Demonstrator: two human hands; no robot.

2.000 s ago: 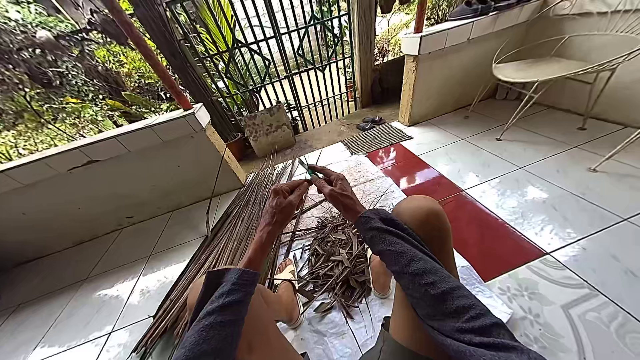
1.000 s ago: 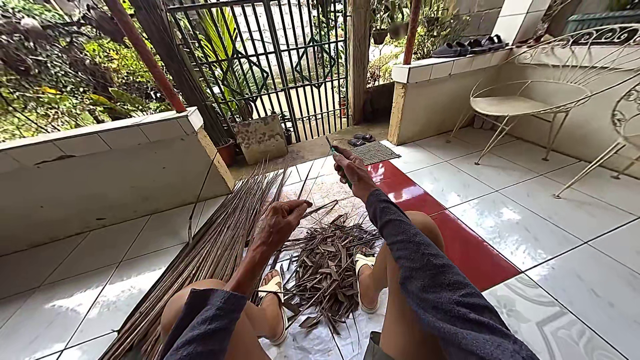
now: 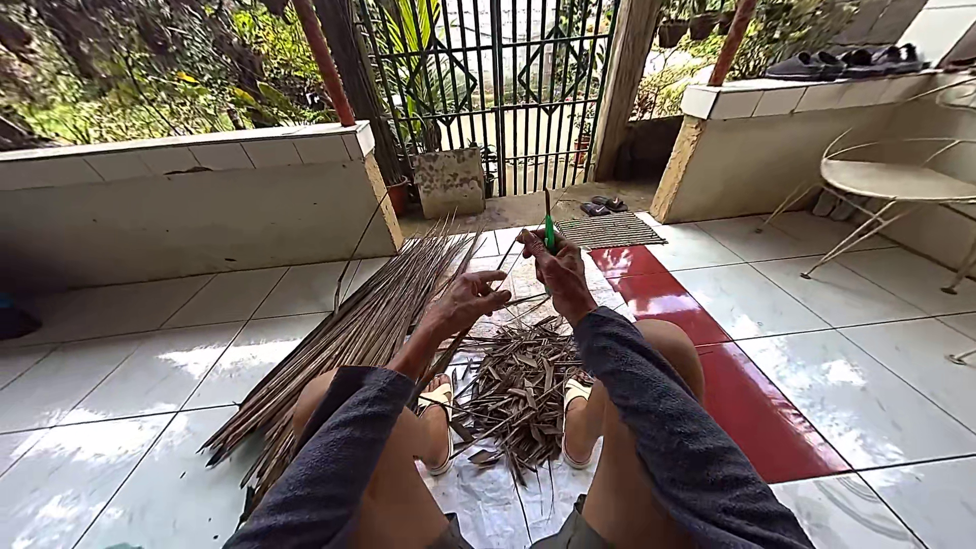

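Observation:
My right hand (image 3: 560, 271) is closed around a green-handled knife (image 3: 549, 229) whose narrow dark blade points up; its fingertips also pinch the end of a thin dry palm leaf strip. My left hand (image 3: 467, 301) is just to the left and lower, thumb and fingers curled near that strip; whether it grips the strip cannot be made out. A long bundle of dry palm fronds or midribs (image 3: 343, 335) lies slantwise on the left, partly behind my left forearm. Between my feet is a heap of brown leaf scraps (image 3: 526, 381) on a pale sheet (image 3: 488, 503).
A low tiled wall (image 3: 191, 213) borders the left side, and a dark metal gate (image 3: 496, 99) stands ahead. A striped mat (image 3: 610, 230) and slippers (image 3: 602, 206) are near the step. At right are a metal chair (image 3: 900, 179) and shoes on the wall (image 3: 846, 65).
My hands, apart one second ago, are now close together. The knife in my right hand now points straight up.

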